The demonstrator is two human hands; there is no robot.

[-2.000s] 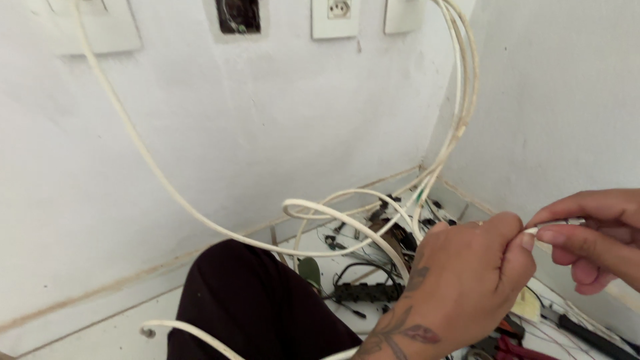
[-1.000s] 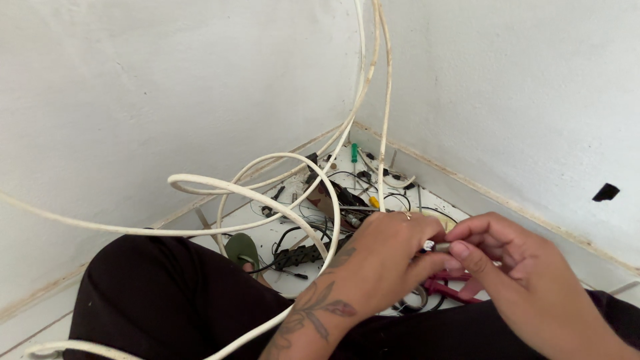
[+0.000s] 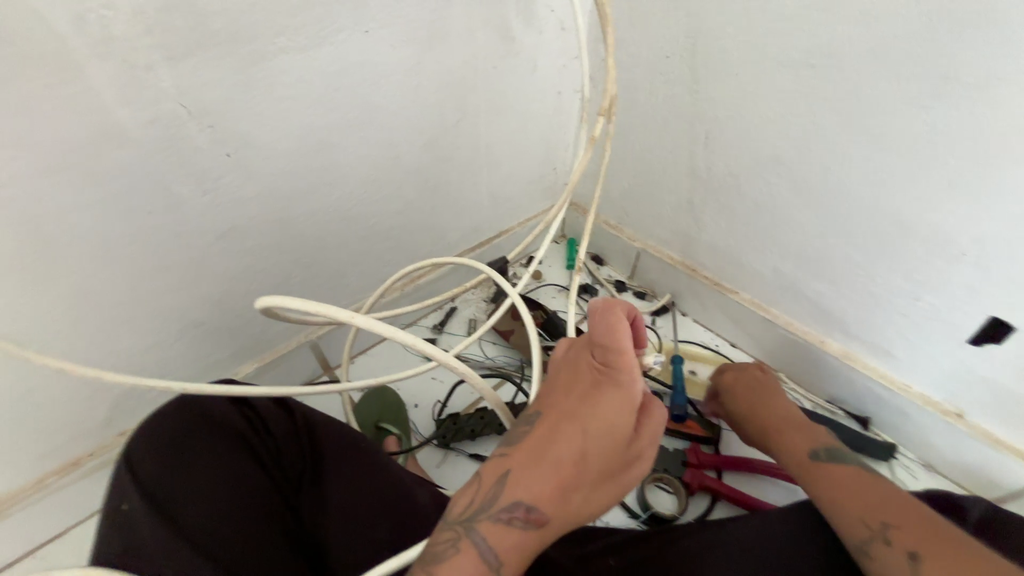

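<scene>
My left hand (image 3: 596,400) is closed around the end of a white cable (image 3: 582,264); a small pale, partly clear tip (image 3: 652,362) pokes out at its right side. Down over the floor on the right is my right hand (image 3: 748,400), its fingers curled beside a pale yellow tray (image 3: 698,370); its fingertips are hidden, so whether it holds something cannot be told. A blue-handled screwdriver (image 3: 678,388) lies between my hands. Below them are pliers with red handles (image 3: 732,472) and a roll of tape (image 3: 662,496).
White cables (image 3: 456,352) loop in front of the wall corner. On the tiled floor lie a green-handled screwdriver (image 3: 571,254), a black power strip (image 3: 478,426), wires and small black parts. My foot in a green flip-flop (image 3: 382,416) is near my dark-trousered knee (image 3: 264,480).
My right hand has come away from my left hand and moved down to the floor items. My left hand still holds the cable end. The view has swung right, leaving the wall outlets out of sight.
</scene>
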